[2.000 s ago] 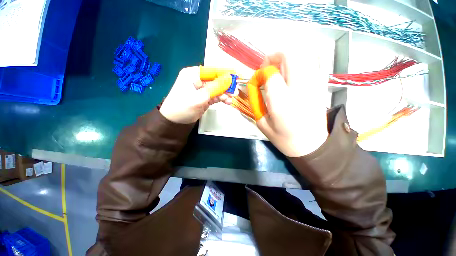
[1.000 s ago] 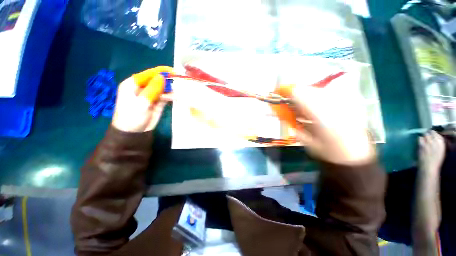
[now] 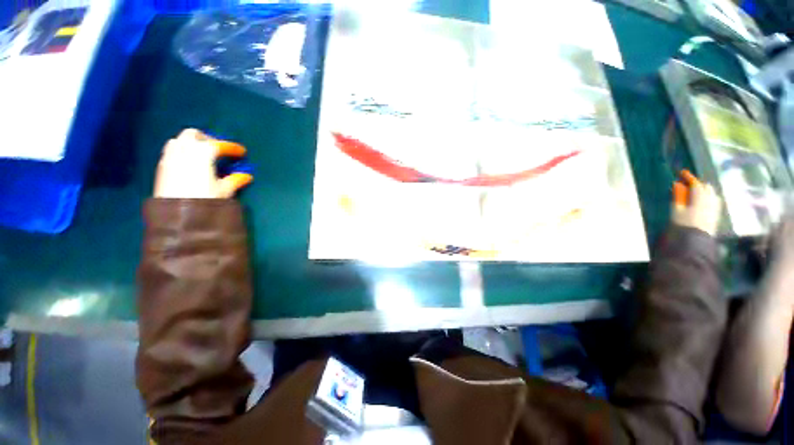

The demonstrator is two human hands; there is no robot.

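Note:
My left hand [image 3: 193, 167], with orange finger cots, is over the loose blue connector housings [image 3: 240, 165] at left. Its thumb and forefinger are apart, with blue showing between them; the hand hides most of the pile. My right hand [image 3: 696, 205], small and blurred, is at far right beside the second tray; whether it holds anything is unclear. The white compartment tray [image 3: 477, 257] lies between my hands. Red lead wires [image 3: 383, 165] curve across it. A short dark and orange wire bunch [image 3: 453, 250] lies at its near edge.
A clear plastic bag [image 3: 248, 52] lies beyond the pile. A blue bin [image 3: 43, 195] with a printed sheet [image 3: 39, 104] is at far left. The second tray [image 3: 696, 113] is at right, near another person's arm [image 3: 756, 369]. Teal-white wires [image 3: 557, 123] lie in the tray's farther part.
My left hand has moved left onto the blue pile; the housing and wires it held no longer show there. My right hand has moved far right, away from the wires.

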